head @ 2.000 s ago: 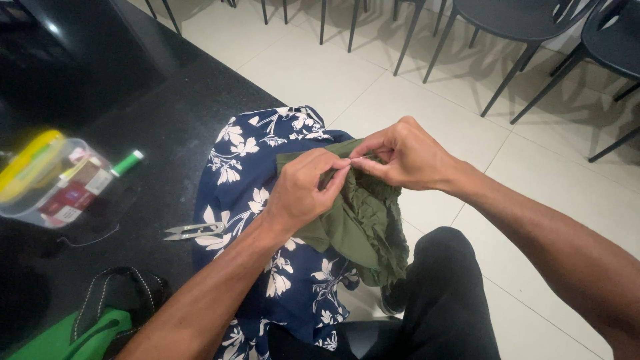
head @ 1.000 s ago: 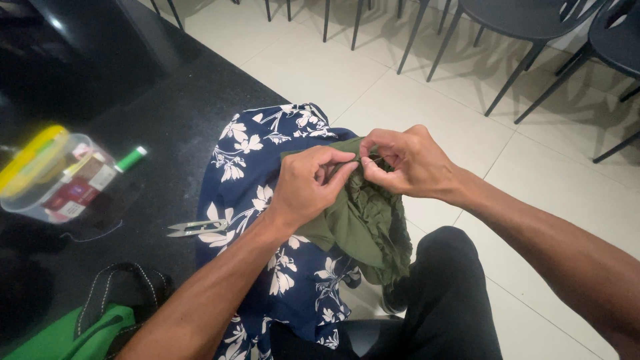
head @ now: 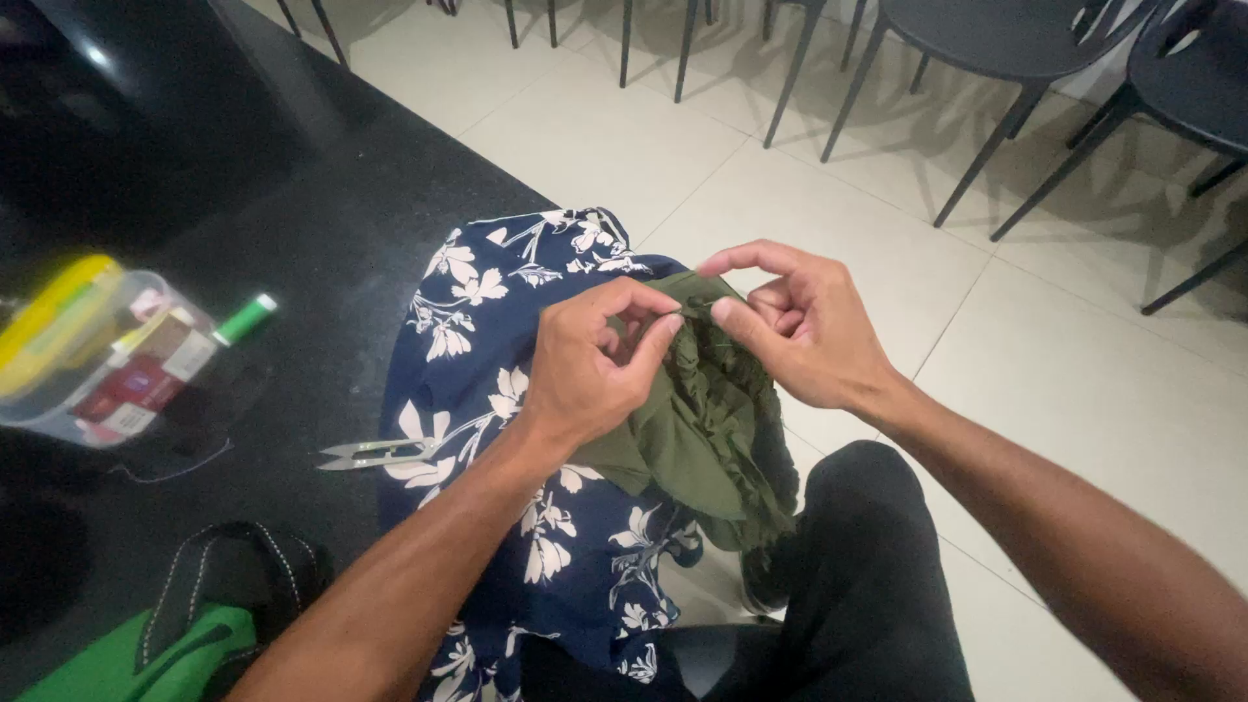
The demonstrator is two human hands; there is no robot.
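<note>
My left hand (head: 606,359) pinches the upper edge of an olive green cloth garment (head: 697,448) between thumb and forefinger. Just to the right, my right hand (head: 804,327) has its thumb and forefinger spread beside the same edge; a fine thread seems to run near its thumb, and whether a needle is there is too small to tell. Beneath the green cloth lies a navy fabric with white flowers (head: 478,283), draped over the table's edge. Thread snips (head: 375,453) rest partly on this fabric, their blades pointing left.
On the black table (head: 322,195) stand a clear plastic box with a yellow lid (head: 146,366) and a green-capped item (head: 247,319). A loose thread (head: 175,475) lies nearby. A green and black bag (head: 185,643) sits at lower left. Black chairs (head: 1014,39) stand on the tiled floor beyond.
My right thumb and forefinger, closed together near the left fingertips two seconds ago, are now spread apart. My left hand stays pinching the green cloth.
</note>
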